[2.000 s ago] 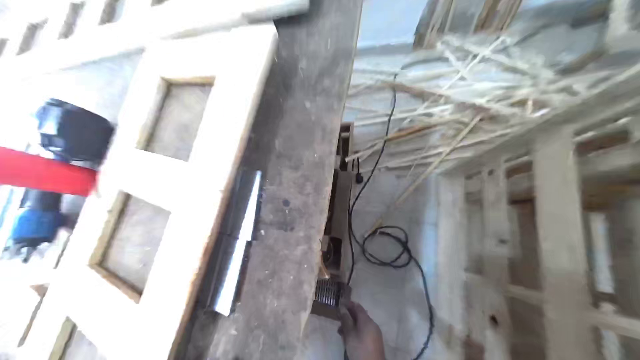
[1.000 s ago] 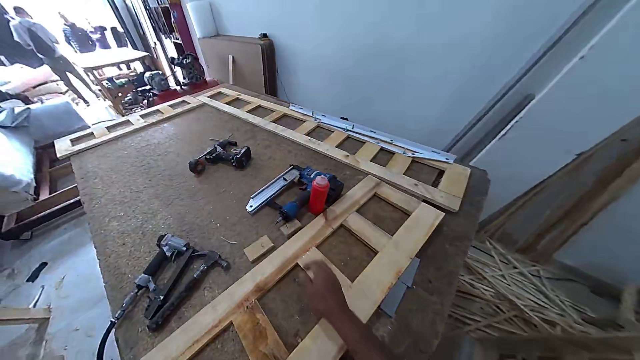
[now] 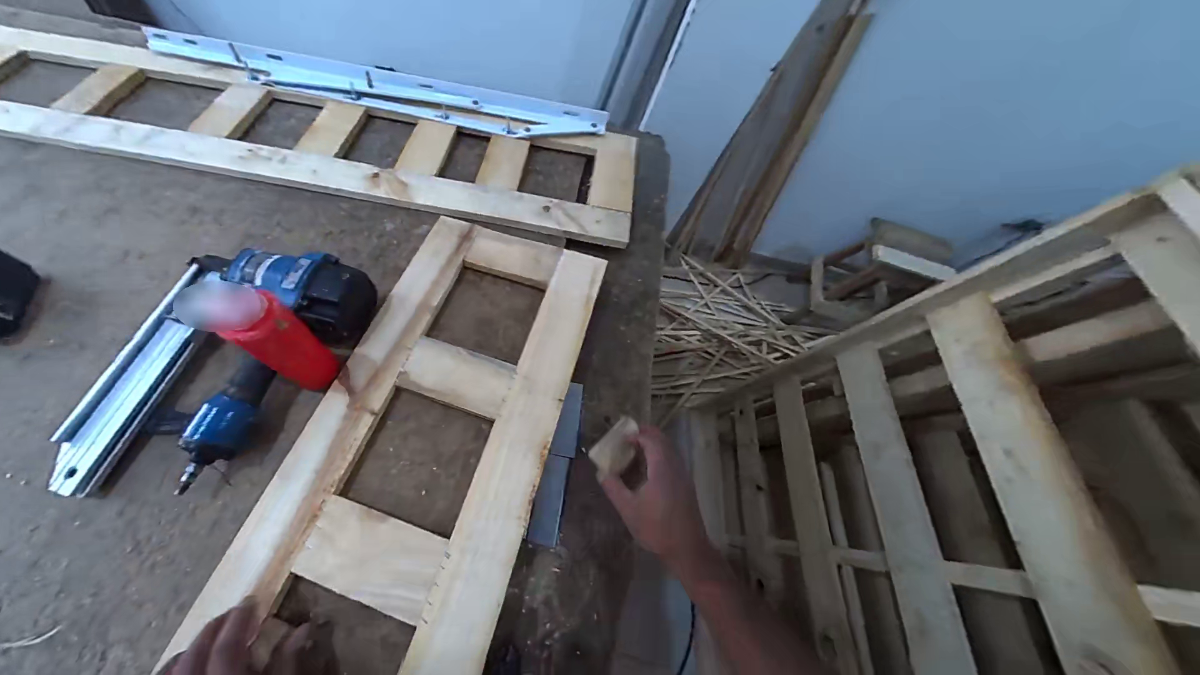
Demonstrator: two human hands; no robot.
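Note:
Between thumb and fingers my right hand point(image 3: 652, 492) grips a small wood block point(image 3: 615, 448), just right of the ladder-like wooden frame point(image 3: 534, 384) on the worktable. At the bottom edge, my left hand point(image 3: 239, 642) rests by the frame's left rail, its fingers curled around what looks like a small wood piece point(image 3: 269, 641), partly cut off. Strips of nail-gun nails point(image 3: 551, 502) lie beside the right rail. Left of the frame, a blue and black nail gun point(image 3: 291, 281) lies on its side, with a red bottle point(image 3: 286, 347) resting against it.
A longer slatted wooden frame point(image 3: 309, 169) lies across the table's back, with metal brackets point(image 3: 375, 89) on it. Right of the table edge stand large slatted wooden frames point(image 3: 900, 478). Thin wood strips point(image 3: 722, 328) are heaped on the floor, and boards point(image 3: 778, 131) lean on the wall.
The right hand was over the frame's rungs a second ago and is now to the right of the frame, holding a wood block. The left hand has come into view. The view has moved closer.

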